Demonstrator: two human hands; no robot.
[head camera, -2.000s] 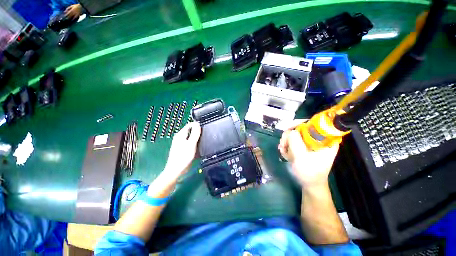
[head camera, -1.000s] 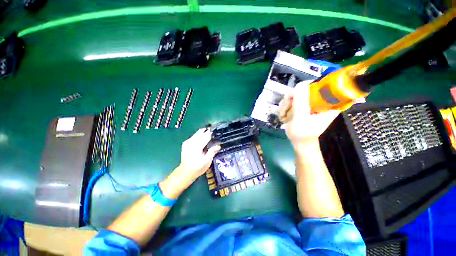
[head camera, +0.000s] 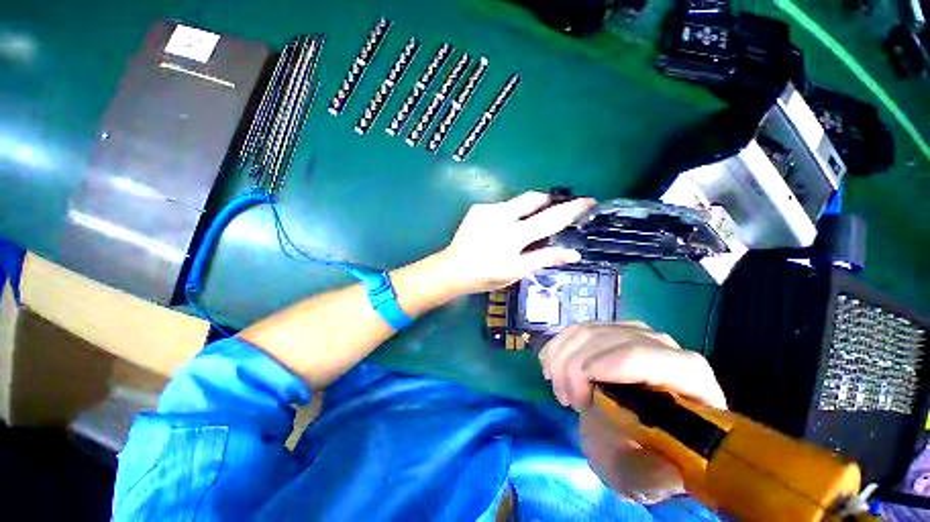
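Observation:
A black hinged camera unit lies open in front of me, one half flat and the other half raised. A brown jig shows at its left and lower edges. My left hand holds the raised half at its left end. My right hand is closed around the orange electric screwdriver, just below the unit. The tool's body points to the lower right. Its tip is hidden by my hand, so contact with the unit cannot be told.
The white screw feeder stands right of the unit, with the black parts tray below it. Filled strips, a dark bundle of rods and a grey box lie left. Open housings lie upper right. A cardboard box is lower left.
The view has turned and shifted. The right hand has brought the screwdriver from beside the feeder down to the unit's near edge. The left hand still holds the unit, whose upper half is raised.

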